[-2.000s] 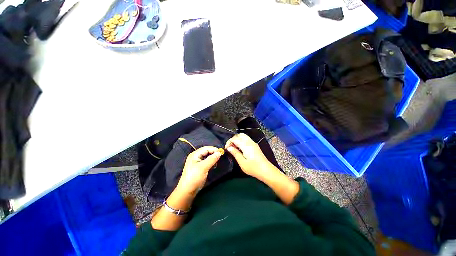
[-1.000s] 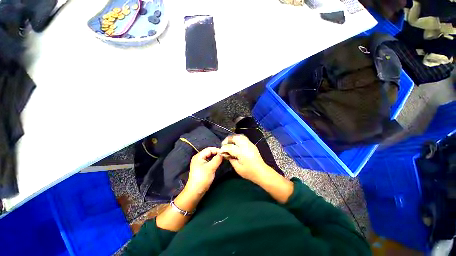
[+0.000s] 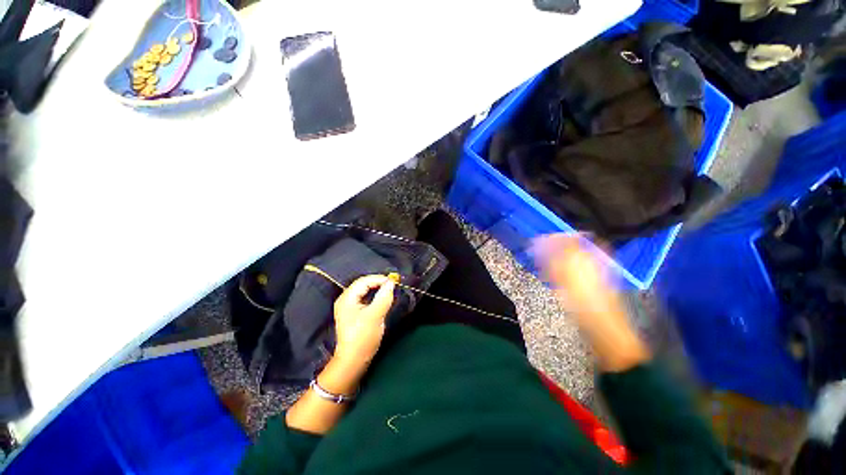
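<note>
A dark denim-look garment (image 3: pixel 320 297) lies bunched on my lap below the table edge. My left hand (image 3: pixel 364 311) pinches a small yellow-gold button (image 3: pixel 393 277) against the garment. A long thin thread (image 3: pixel 455 302) runs from the button to the right across the lap. My right hand (image 3: pixel 577 269) is raised out to the right, near the blue crate's front corner, and is strongly blurred; its fingers and any needle cannot be made out. Another yellow-gold button (image 3: pixel 262 279) shows on the garment's left part.
On the white table (image 3: pixel 213 195) are a blue-white button tray (image 3: pixel 206 70) with gold and dark buttons, and a black smartphone (image 3: pixel 318 85). A blue crate (image 3: pixel 547 211) holding dark brown-black garments (image 3: pixel 603 139) stands to the right. More blue crates stand at lower left and far right.
My right hand has left the button and swung far out to the right, with the thread now stretched across the lap. My left hand stays at the button. The view has shifted somewhat.
</note>
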